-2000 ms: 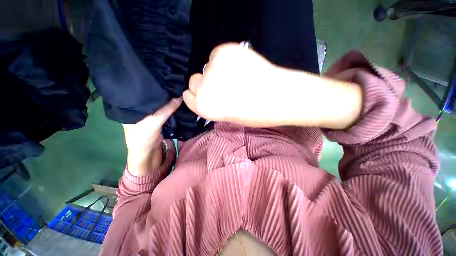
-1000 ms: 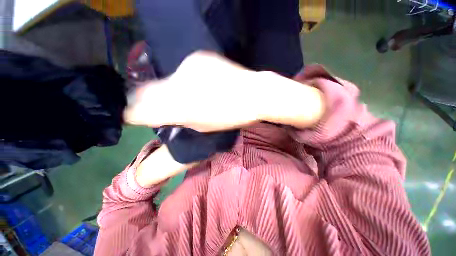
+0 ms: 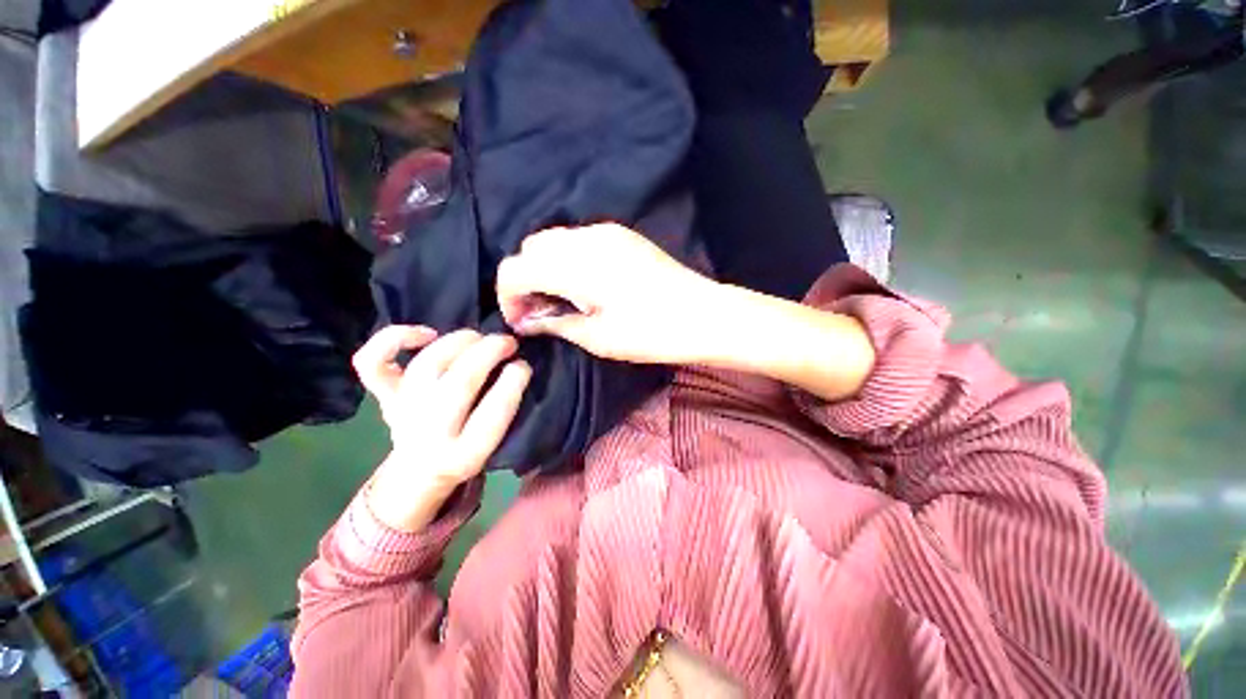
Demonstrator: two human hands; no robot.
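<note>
The dark navy garment [image 3: 581, 123] lies over the lap and hangs between the knees. My left hand [image 3: 448, 396] is at its near left part, fingers curled over and gripping the cloth. My right hand [image 3: 581, 294] is beside it, fingers curled close to the left fingertips. Its palm side is mostly hidden, and I cannot tell whether it holds cloth or a small tool. No snips blades show clearly.
A large black garment pile [image 3: 178, 341] hangs at the left. A white-topped table [image 3: 150, 62] with a wooden drawer [image 3: 362, 52] is ahead left. A reddish round object [image 3: 413, 191] sits below it. Blue crates [image 3: 103, 615] are at lower left, on the green floor [image 3: 984, 178].
The view has shifted, showing more of the table. My right hand has drawn back from the far left to beside my left hand. My left hand, mostly covered before, now shows gripping the cloth.
</note>
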